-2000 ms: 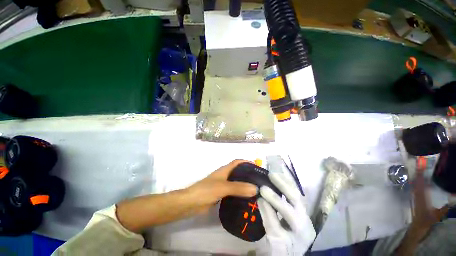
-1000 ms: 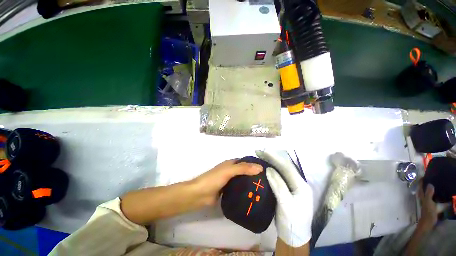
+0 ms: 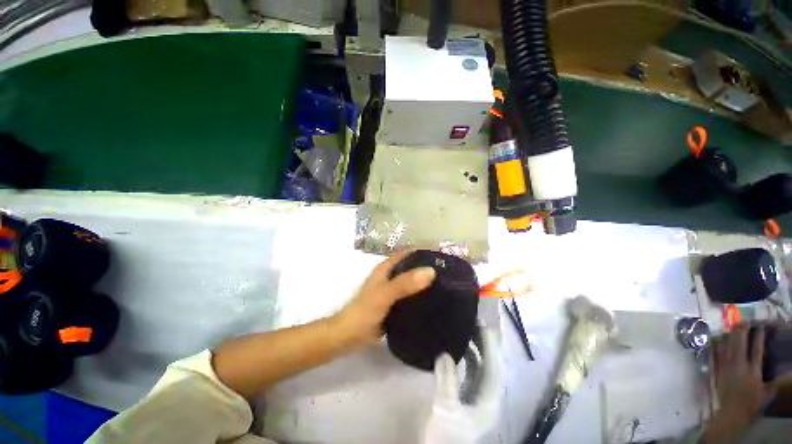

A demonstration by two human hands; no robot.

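A black fabric-covered speaker (image 3: 432, 316) is held over the white bench, in front of the film-wrapped base plate. Its orange loop strap (image 3: 506, 284) sticks out to the right. My bare left hand (image 3: 390, 295) grips the speaker's left side, with the thumb on its upper part. My white-gloved right hand (image 3: 462, 390) is at the speaker's lower right, fingers spread and blurred, with fingertips at its lower edge. The orange plus and minus marks do not show.
Dark tweezers (image 3: 519, 330) and a plastic-wrapped tool (image 3: 577, 355) lie to the right. A yellow-orange cylinder (image 3: 511, 180) and a white-ended hose (image 3: 552, 176) hang above the bench. Black speakers (image 3: 61, 253) cluster at left. A neighbour's hand (image 3: 738, 373) is at far right.
The speaker has been turned, so its orange marks are gone from view and its loop points right. My gloved hand has moved down from its right side to its lower edge.
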